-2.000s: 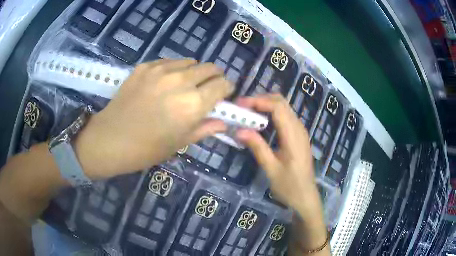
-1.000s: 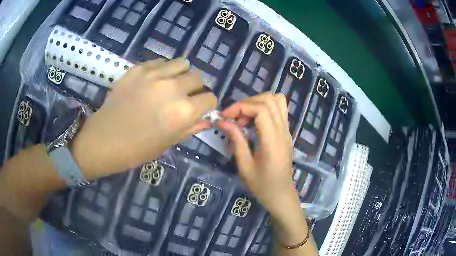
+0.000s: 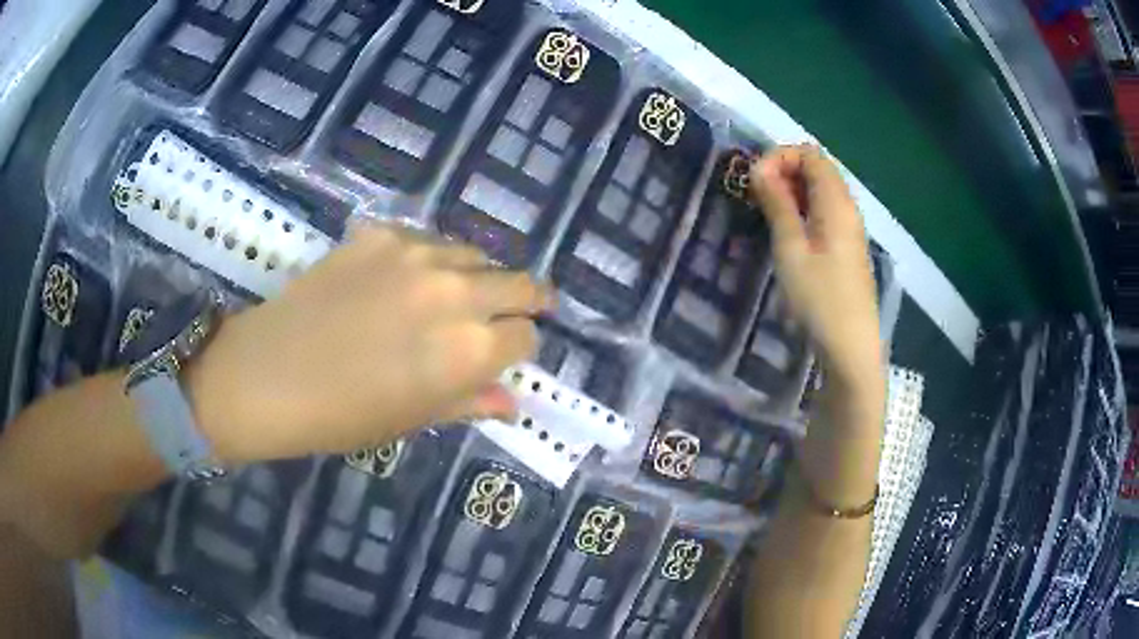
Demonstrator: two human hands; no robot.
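Observation:
My left hand (image 3: 387,337), with a watch on the wrist, is closed on a white sticker strip (image 3: 225,215) with rows of dark dots; the strip shows on both sides of the hand above the tray. My right hand (image 3: 824,237) is over the upper right of the tray, thumb and finger together at the gold-edged camera frame (image 3: 737,172) of a black phone case. Whether a tiny piece is between the fingertips cannot be told. Other black phone cases (image 3: 515,150) with gold-ringed camera frames lie in the pockets of the clear tray (image 3: 647,375).
A pile of white dotted strips (image 3: 904,462) lies right of the tray, partly behind my right forearm. Stacked black and clear trays (image 3: 1012,499) stand at the far right. A green surface (image 3: 799,75) lies beyond the pale edge (image 3: 918,293).
My right hand has moved away from the strip, up and right, to a camera frame. My left hand still holds the strip, and more of its right end now shows.

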